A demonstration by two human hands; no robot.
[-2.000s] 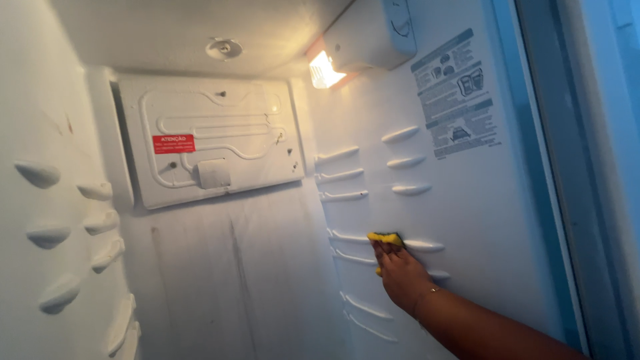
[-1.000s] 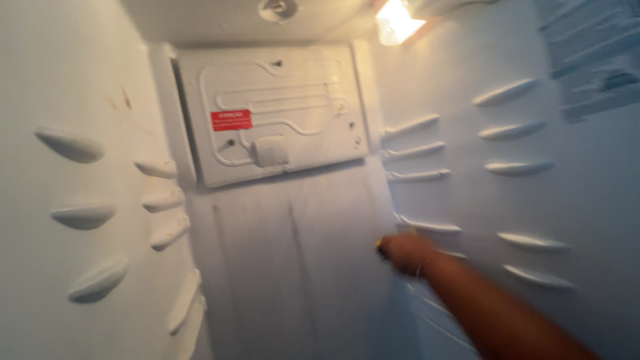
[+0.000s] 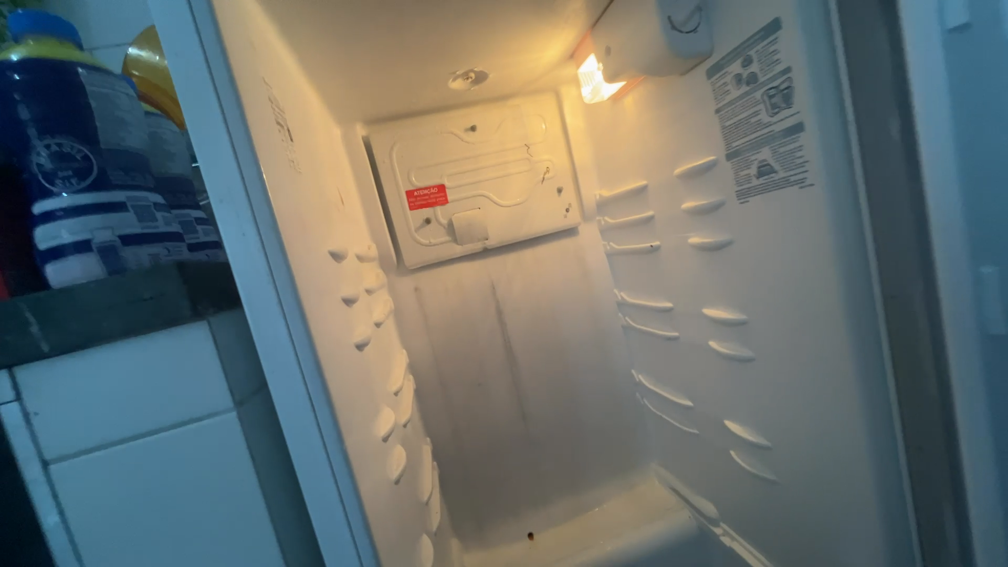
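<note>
Neither my left hand nor my right hand shows in the head view now, and the yellow sponge is out of view too. Before me stands a refrigerator with its white interior exposed. Its back wall (image 3: 504,378) bears dark vertical streaks. Above them is a white evaporator plate (image 3: 480,173) with a red warning label (image 3: 426,197). The right inner wall (image 3: 803,315) has moulded shelf ribs and a printed grey instruction panel (image 3: 760,110). More ribs line the left inner wall (image 3: 307,205). A lit lamp (image 3: 598,80) glows at the upper right. A small dark spot (image 3: 531,536) lies on the bottom ledge.
Left of the refrigerator, a dark stone countertop (image 3: 102,303) rests above white tiles (image 3: 134,394). Blue-and-white plastic containers (image 3: 79,157) stand on it. The refrigerator's left front edge (image 3: 260,315) runs between them and the interior. A grey door seal strip (image 3: 906,236) borders the right side.
My right hand, which was at the right inner wall with a yellow sponge and then near the back right corner, has left the view. The view has drawn back, showing the counter.
</note>
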